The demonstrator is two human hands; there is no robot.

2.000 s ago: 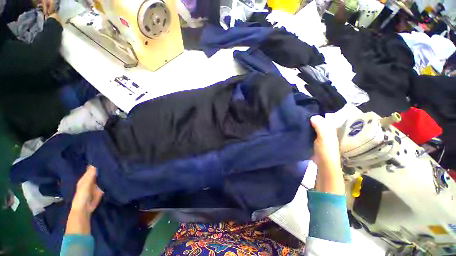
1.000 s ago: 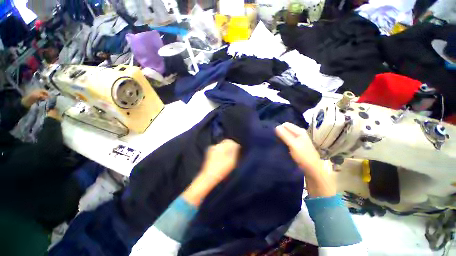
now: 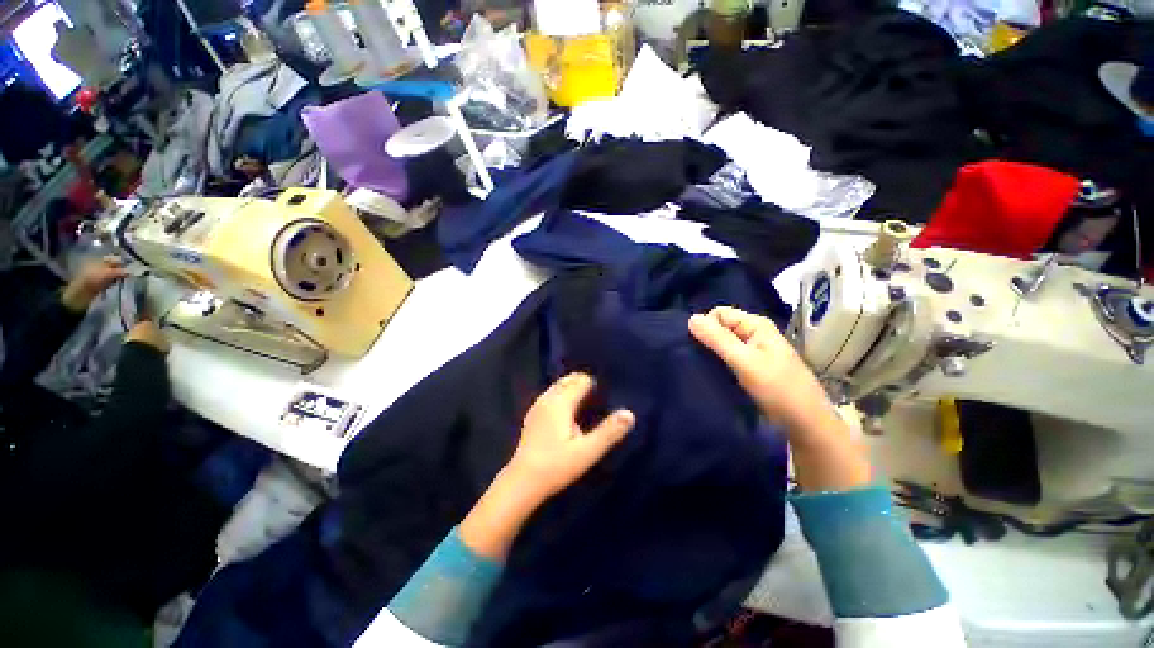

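A large navy garment with matte black parts lies bunched over the white table in front of me and hangs toward my lap. My left hand is over its middle, thumb and fingers apart, with no cloth clearly held. My right hand is at the garment's upper right, thumb and fingertips together at the cloth; whether they pinch it is hard to tell. The off-white sewing machine stands right of the garment. Its needle area is hidden.
A cream-yellow sewing machine stands at left, with another person's hands beyond it. Navy and black cloth, white pieces and a red piece lie behind. Black snips lie beneath the right machine's arm. A purple piece is at upper left.
From spread wide along the garment, my hands have come together over its middle and upper right. The garment is now bunched. Since the last earlier frame, my left hand's fingers have opened.
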